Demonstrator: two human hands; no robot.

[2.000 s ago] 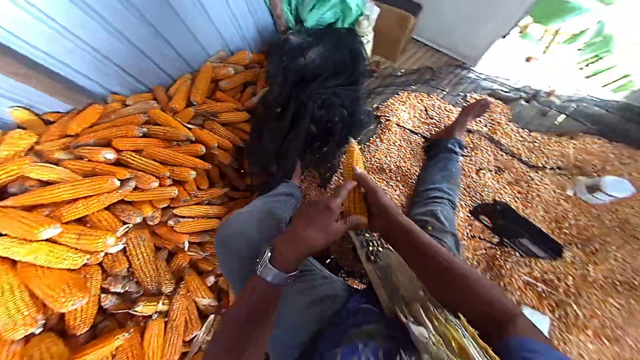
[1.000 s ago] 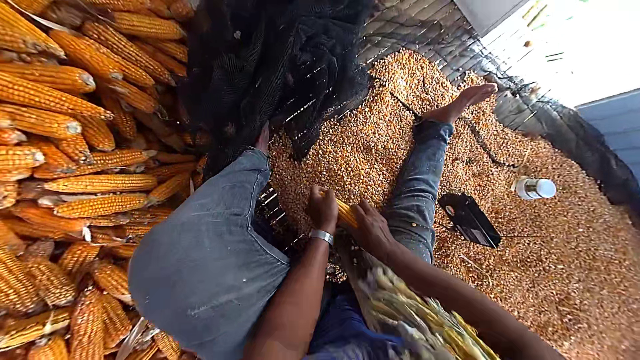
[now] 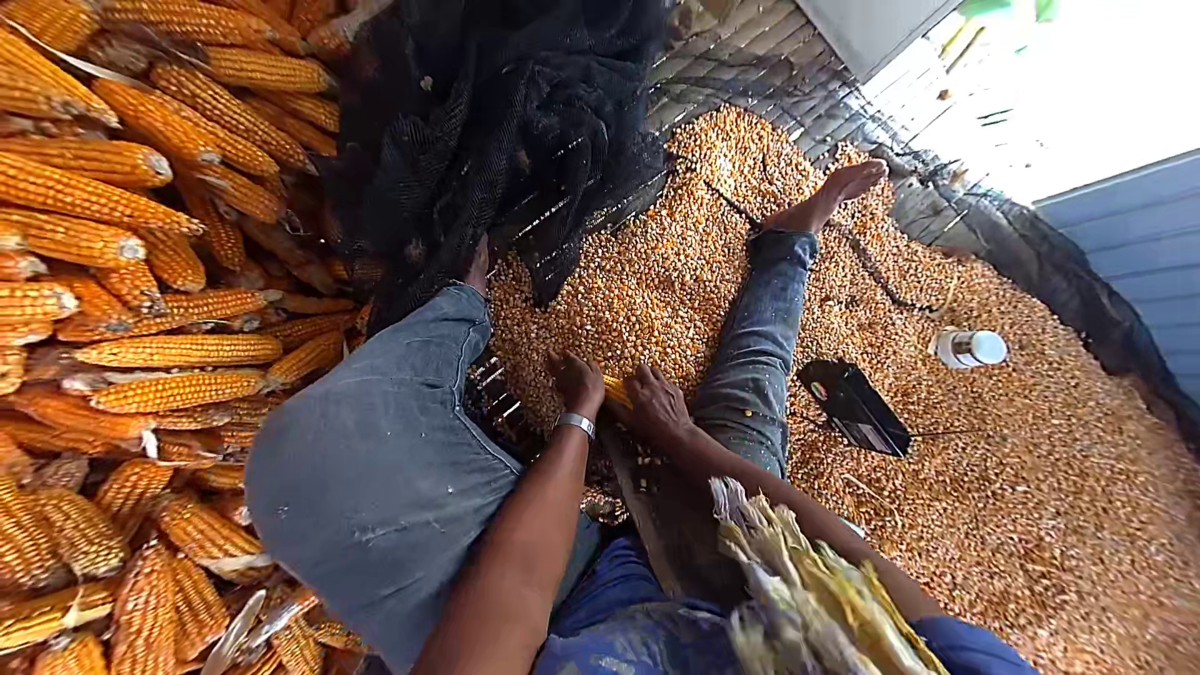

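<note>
Between my legs, my left hand (image 3: pixel 577 386), with a metal watch on its wrist, is closed around one end of an orange corn cob (image 3: pixel 616 391). Fingers of my right hand (image 3: pixel 656 403) grip the other end, so only a short stretch of the cob shows. Both hands are just above a wooden board (image 3: pixel 647 497), beside loose corn kernels (image 3: pixel 647 300). Dry corn husks (image 3: pixel 806 581) lie near my right forearm.
Whole corn cobs (image 3: pixel 178 352) are heaped at the left. Black netting (image 3: pixel 487 141) is bunched beyond my left foot. Right of my right leg, a black device (image 3: pixel 855 408) and a white-capped container (image 3: pixel 970 348) rest on the kernels. A corrugated wall (image 3: pixel 1139 253) stands at far right.
Two seconds ago the cob was upright between my hands; now it is lower and slanted, largely covered by them. The view has tilted down and turned right.
</note>
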